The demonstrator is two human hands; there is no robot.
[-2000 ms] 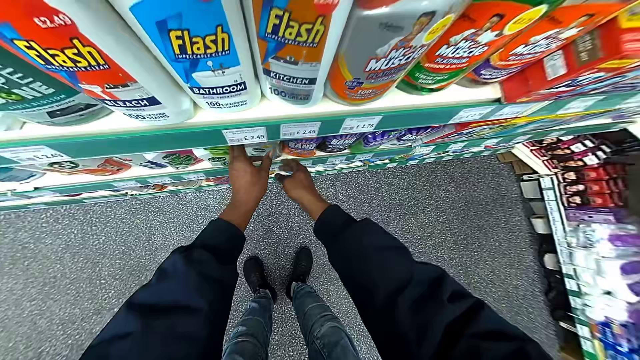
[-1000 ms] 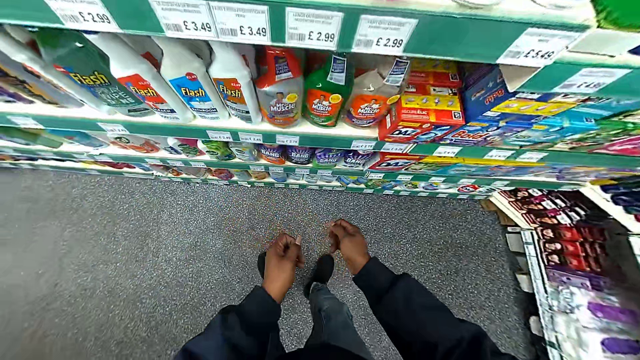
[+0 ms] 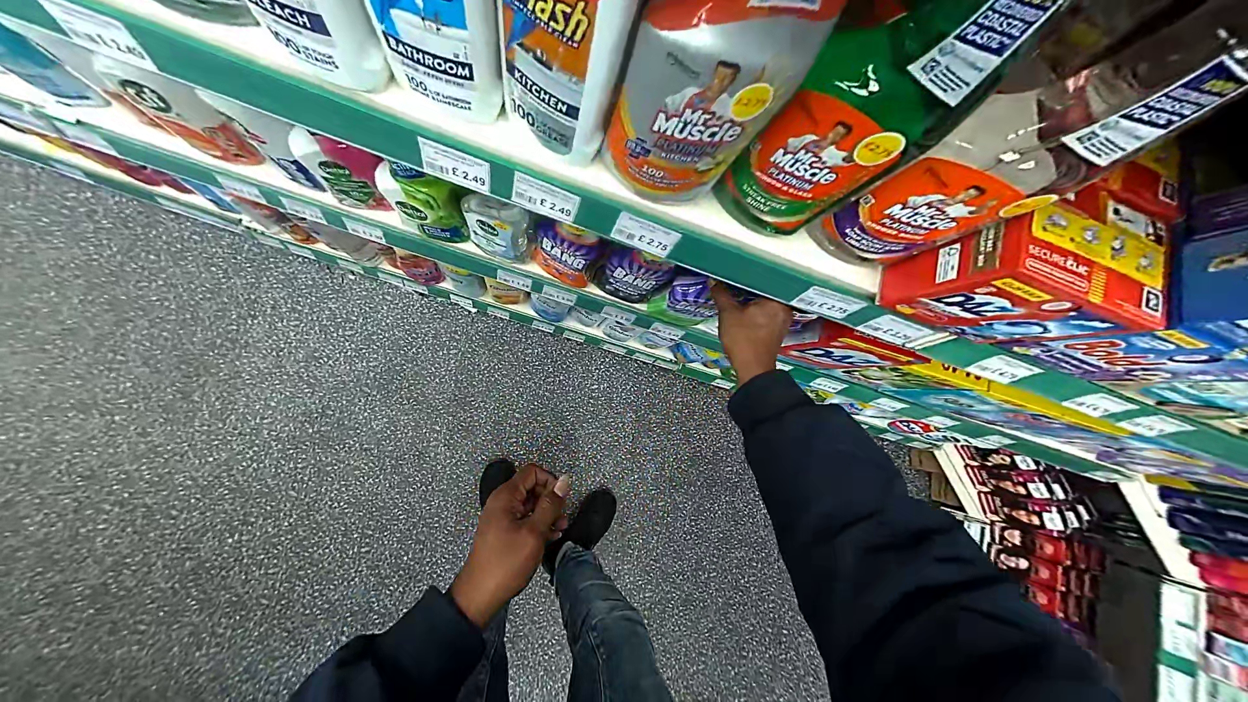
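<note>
My right hand (image 3: 753, 330) reaches to the second shelf, its fingertips beneath the green edge of the shelf above. It is beside the purple-labelled Bang bottles (image 3: 636, 274); the shelf edge hides its fingertips, so a grip cannot be made out. My left hand (image 3: 531, 502) hangs low over my shoes, fingers curled together, with no object visible in it. Above the right hand, on the upper shelf, stand Mr Muscle spray bottles, one clear with an orange label (image 3: 707, 122) and one green (image 3: 829, 136), next to a white Flash kitchen bottle (image 3: 548, 78).
Green shelf edges with price tags (image 3: 453, 164) run across the view. Red Daz boxes (image 3: 1033, 273) stand on the right of the upper shelf. Dettol bottles (image 3: 424, 200) are left of the Bang bottles. A further rack of packets (image 3: 1043, 536) stands at lower right. Grey speckled floor (image 3: 292, 439) lies below.
One second ago both hands were low over the floor, near each other. My right hand has moved up to the shelf; my left remains low. The view has shifted nearer the shelves.
</note>
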